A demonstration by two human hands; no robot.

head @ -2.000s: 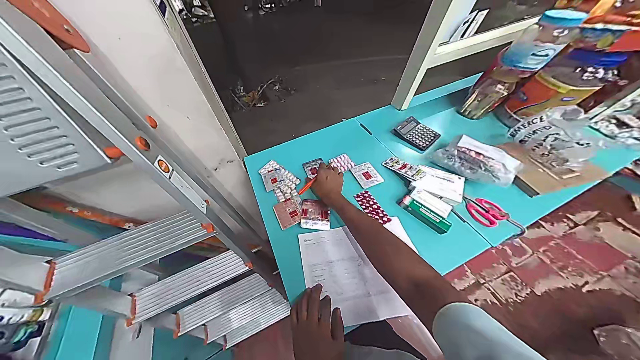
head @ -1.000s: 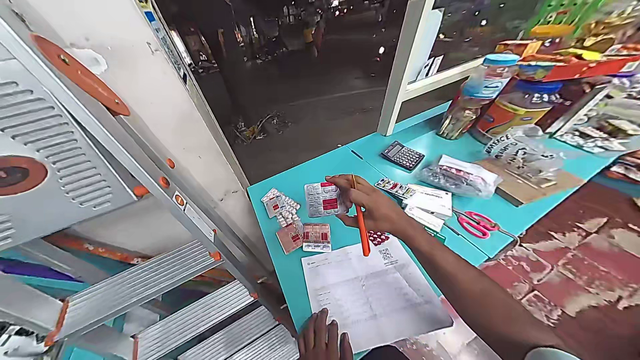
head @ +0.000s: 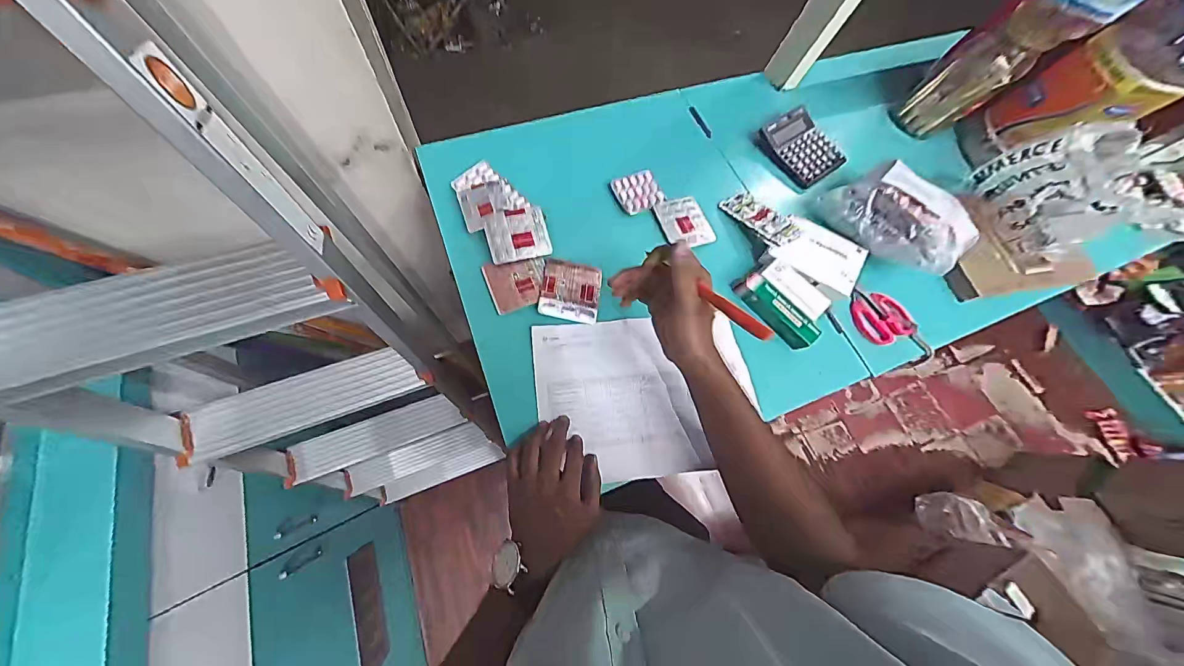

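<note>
My right hand (head: 675, 296) holds an orange pen (head: 737, 312) above the upper part of a printed white sheet (head: 615, 398). My left hand (head: 555, 481) lies flat at the sheet's lower left corner, by the counter's front edge. Left of my right hand are two reddish blister packs (head: 570, 289), side by side. Behind them, silver blister strips (head: 518, 234) overlap in a pile. Beyond my right hand lie a strip of pale pink tablets (head: 636, 191) and a silver strip with a red label (head: 684, 222). My right hand and forearm hide part of the sheet.
On the turquoise counter (head: 573, 157), to the right, lie a green-and-white box (head: 779, 313), white cartons (head: 819, 254), pink-handled scissors (head: 883, 319), a calculator (head: 802, 146) and a plastic bag (head: 897, 217). Jars stand at the far right. A metal ladder (head: 305, 407) is at the left.
My right hand has let go of the silver blister strip it held up one second ago and has moved back toward me over the sheet, keeping the orange pen. My left hand stays by the sheet's lower left corner.
</note>
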